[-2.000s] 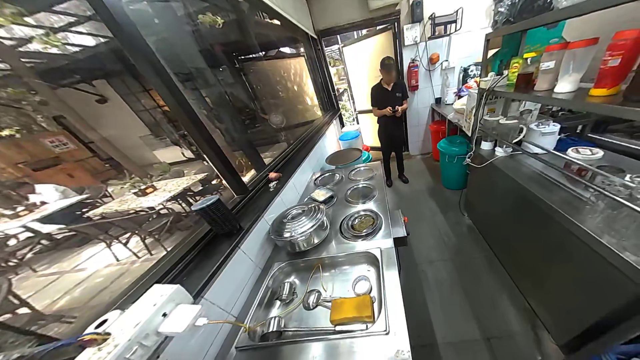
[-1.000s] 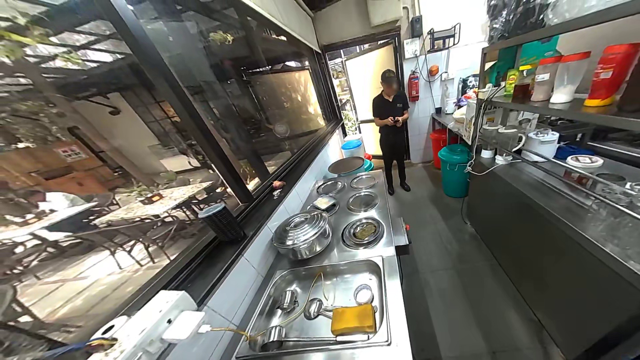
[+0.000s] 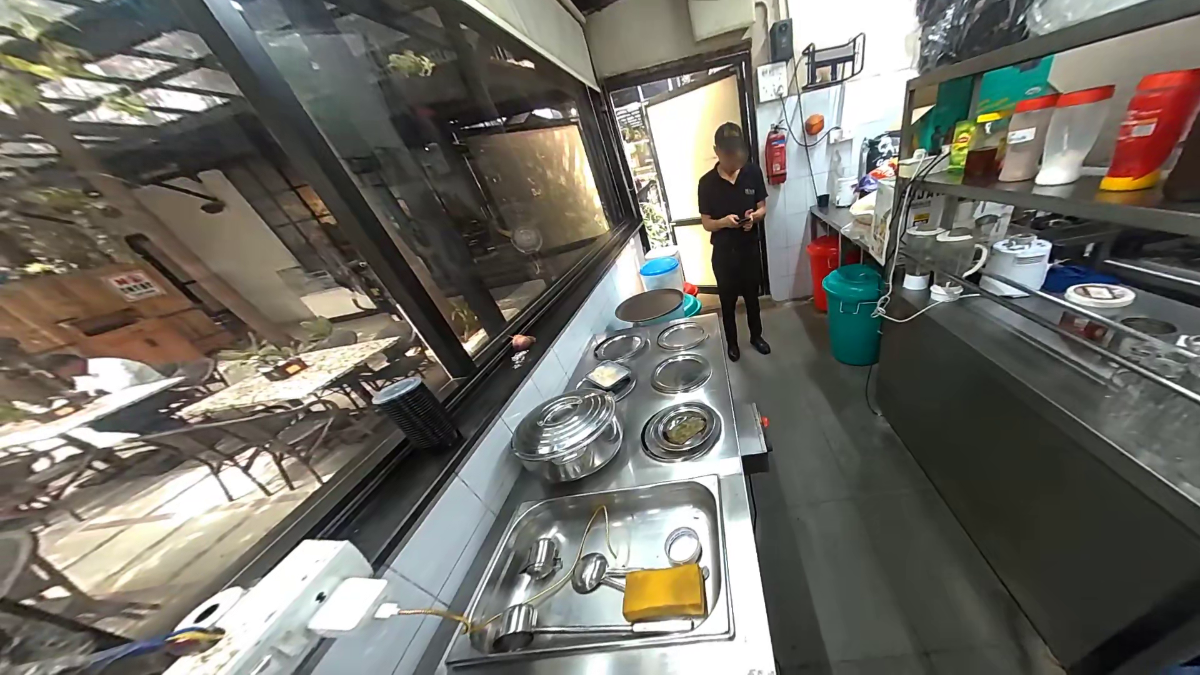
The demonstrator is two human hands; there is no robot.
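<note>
Neither of my hands shows in the head view. Below me a steel sink [image 3: 656,506] is set into the counter. In it lie a steel ladle [image 3: 589,572], a steel cup [image 3: 542,557], a long-handled steel dipper [image 3: 516,626] and a round metal ring or lid [image 3: 682,545]. A yellow-orange block or cloth [image 3: 664,592] rests over the long handles. Beyond the sink stands a lidded steel pot [image 3: 567,434]. To its right, a steel dish [image 3: 682,431] holds something greenish. A small square container [image 3: 608,376] sits on a round lid behind the pot.
A power strip [image 3: 281,609] with a white plug [image 3: 347,607] and cable is at lower left. A person [image 3: 736,216] stands by the door, hands together. A teal bin [image 3: 852,314] is beside the right counter [image 3: 994,431]. Jars [image 3: 1073,136] stand on a shelf above. Windows line the left.
</note>
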